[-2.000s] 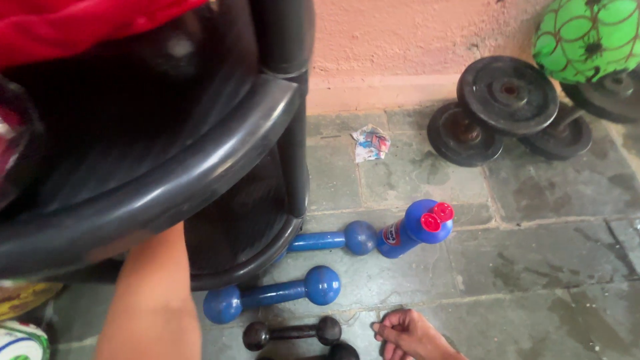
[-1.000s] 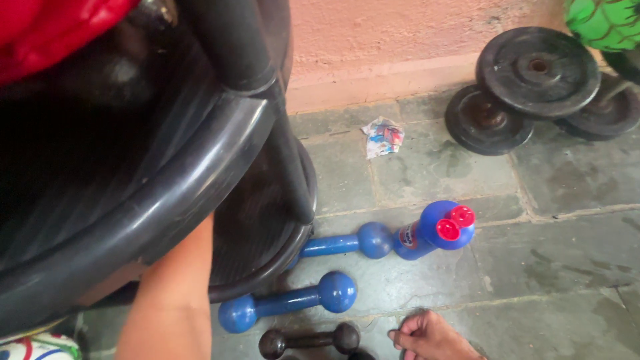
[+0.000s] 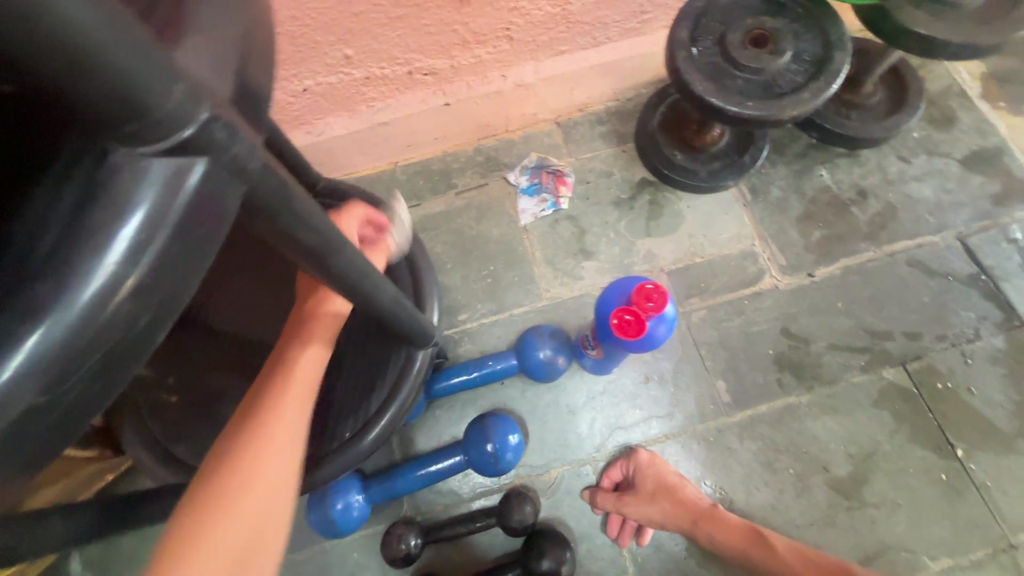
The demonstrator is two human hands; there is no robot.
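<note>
My left hand reaches in over the lower shelf of a black plastic rack, partly behind its upright post. It grips a pale, blurred cloth or paper-like piece at the shelf's far edge. My right hand hovers low above the stone floor with curled fingers and nothing visible in it. To its left lie a blue dumbbell and a black dumbbell. Another blue dumbbell extends from beside the rack to a blue bottle with two red caps.
Black weight plates on dumbbells stand near the pink wall. A crumpled printed wrapper lies on the slate floor. Another black dumbbell shows at the bottom edge. The rack's upper shelf fills the left side.
My left hand, hidden under the upper shelf before, now shows at the lower shelf's far edge with the pale piece. The view has shifted closer to the floor. My right hand stays curled near the dumbbells.
</note>
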